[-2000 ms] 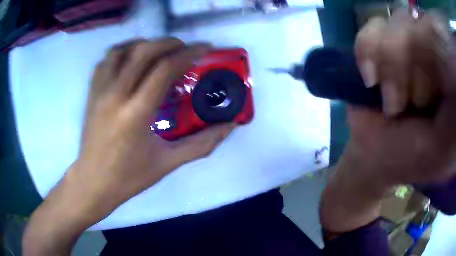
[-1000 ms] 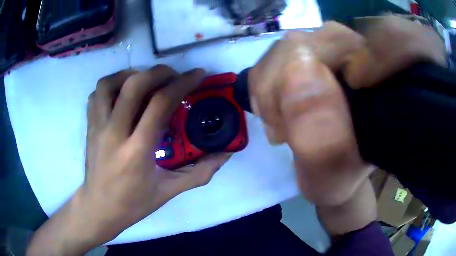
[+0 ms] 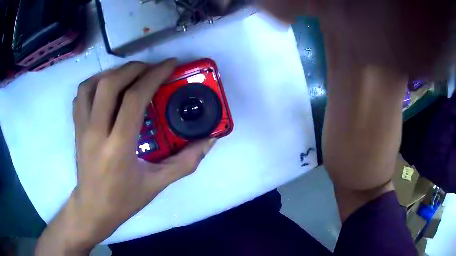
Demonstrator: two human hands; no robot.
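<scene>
A red radio (image 3: pixel 225 112) lies face up on the white sheet (image 3: pixel 260 150). Its round black speaker (image 3: pixel 194 111) faces me, and a small display (image 3: pixel 146 147) glows white at its lower left. My left hand (image 3: pixel 120 120) grips the radio from the left, fingers over its top edge and thumb along the bottom edge, covering much of the keypad. My right hand (image 3: pixel 310 12) is blurred and cut off at the top edge, beside the screw feeder. What it holds cannot be made out.
The white-grey screw feeder (image 3: pixel 135 25) stands beyond the radio, with dark metal parts at its front. Black radio shells with red edges (image 3: pixel 47 50) are stacked at the upper left. Cardboard boxes (image 3: pixel 407 182) are at the lower right. A handwritten mark shows near the sheet's right corner.
My right hand has moved from the radio's upper right corner up to the top edge, and the screwdriver is no longer clearly visible. The radio and left hand sit slightly further left and higher in view.
</scene>
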